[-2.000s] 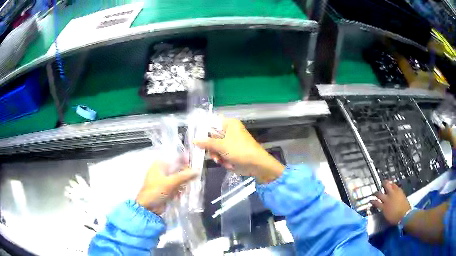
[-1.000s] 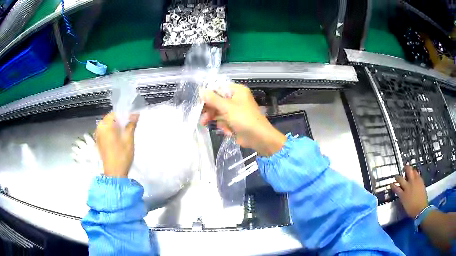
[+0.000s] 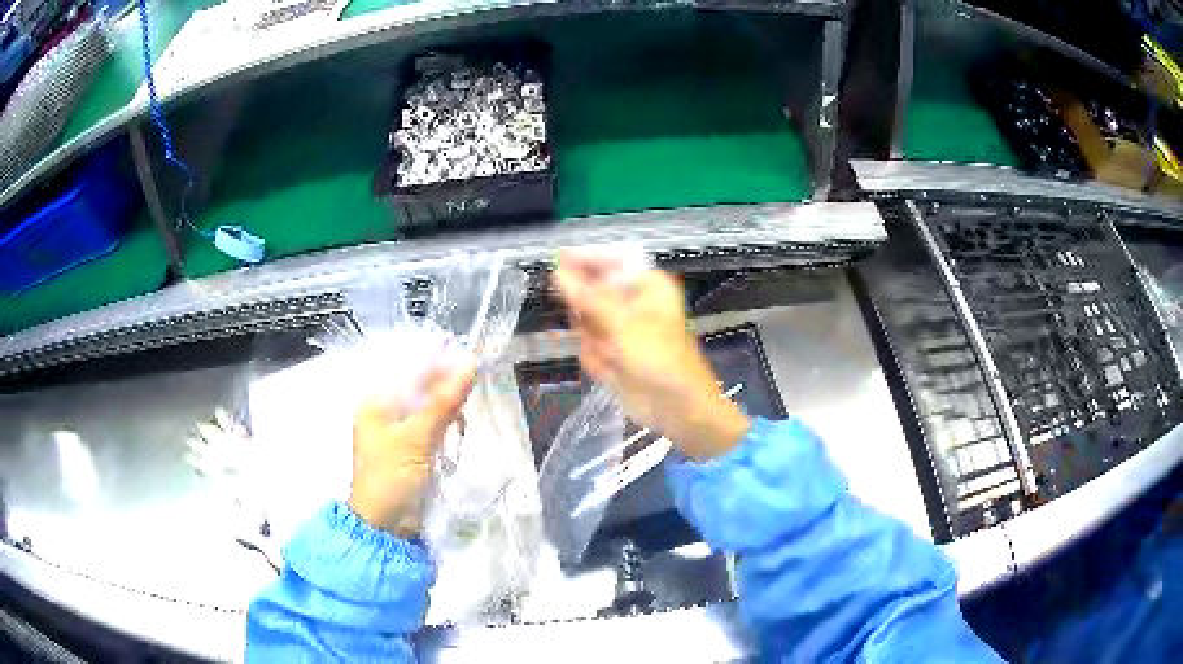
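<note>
My left hand point(image 3: 400, 448) is closed around a bunched clear plastic bag point(image 3: 487, 519), which spreads above and below the fist. A thin white strip point(image 3: 489, 305) shows in the plastic above it. My right hand point(image 3: 632, 340) is motion-blurred, its fingers closed on whitish clear plastic. Another clear plastic piece point(image 3: 577, 474) hangs below it across the black tray point(image 3: 752, 448); whether it joins the plastic in that hand is hidden. Thin white strips point(image 3: 620, 470) show in the tray, partly behind the plastic and my right forearm.
A large white bag point(image 3: 305, 448) lies left of my left hand, beside a white glove point(image 3: 223, 448). A black bin of silvery parts point(image 3: 474, 201) and a light-blue clip point(image 3: 240, 243) are on the green shelf. A black fixture plate point(image 3: 1064, 350) lies at right.
My left hand has moved right and down, closer to my right hand. The view has tilted up, showing more shelf. The other person's hand has left the fixture plate.
</note>
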